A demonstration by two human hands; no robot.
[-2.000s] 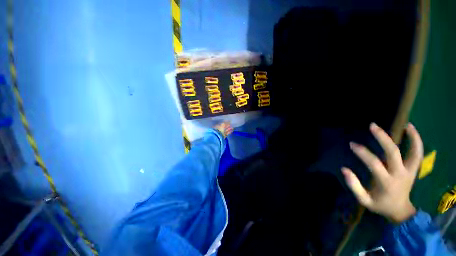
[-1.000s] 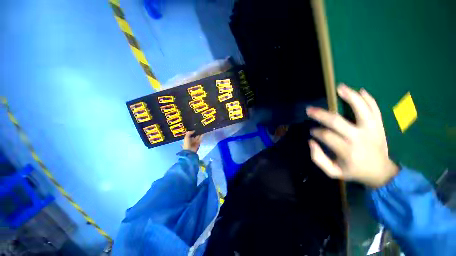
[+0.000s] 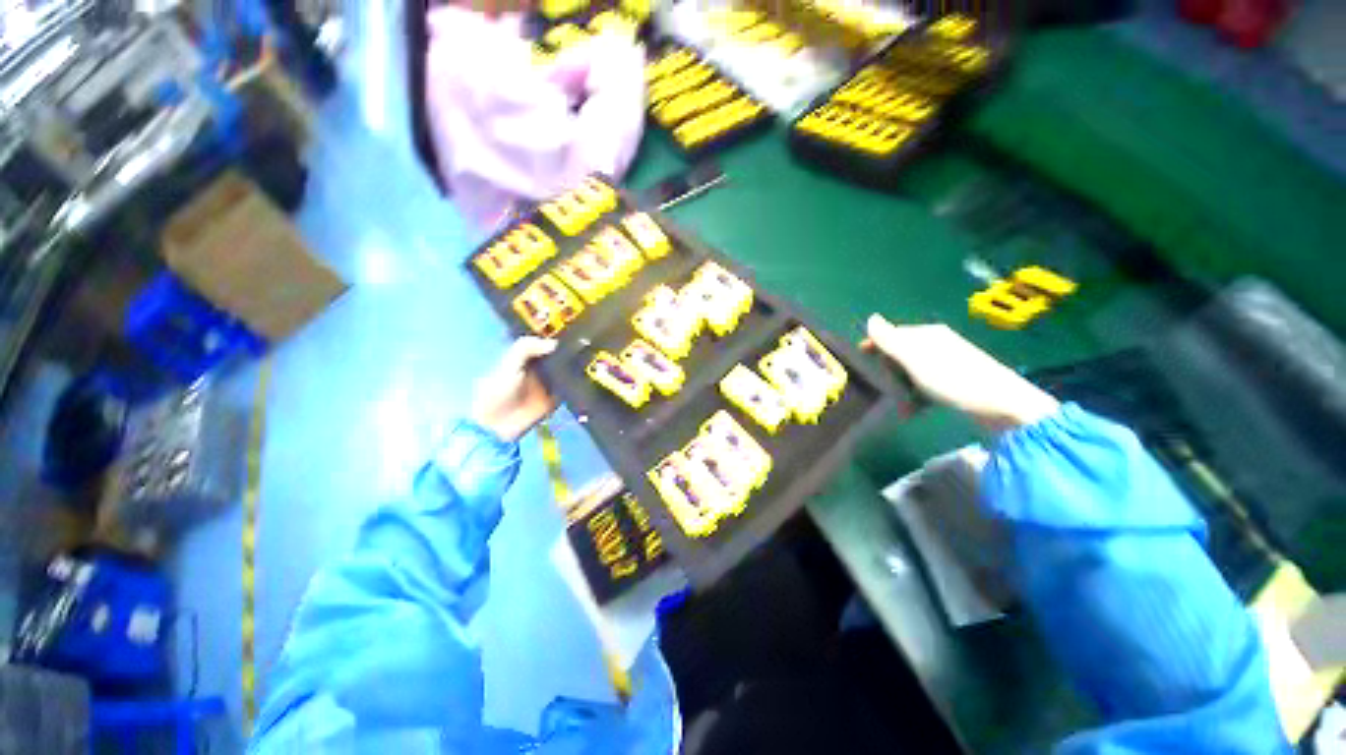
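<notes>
A black foam tray (image 3: 635, 421) is held up, tilted, over the bench edge in the middle of the view. Rows of yellow housings (image 3: 709, 472) with small windows lie in it. My left hand (image 3: 517, 387) grips the tray's left long edge, its fingers partly hidden by the tray. My right hand (image 3: 937, 366) is at the tray's right end, fingertips at its corner; the exact grip is blurred.
Below the tray, another dark tray of yellow parts (image 3: 617, 543) sits low by the bench. Yellow housings (image 3: 1022, 297) and a white pad (image 3: 952, 531) lie on the green bench mat. A person's pink sleeve (image 3: 524, 111) is at the back left, more filled trays (image 3: 893, 103) behind.
The tray has come up from the low stack to bench height in my left hand. My right hand has moved from above the bench edge to the tray's end. The view has swung towards the bench.
</notes>
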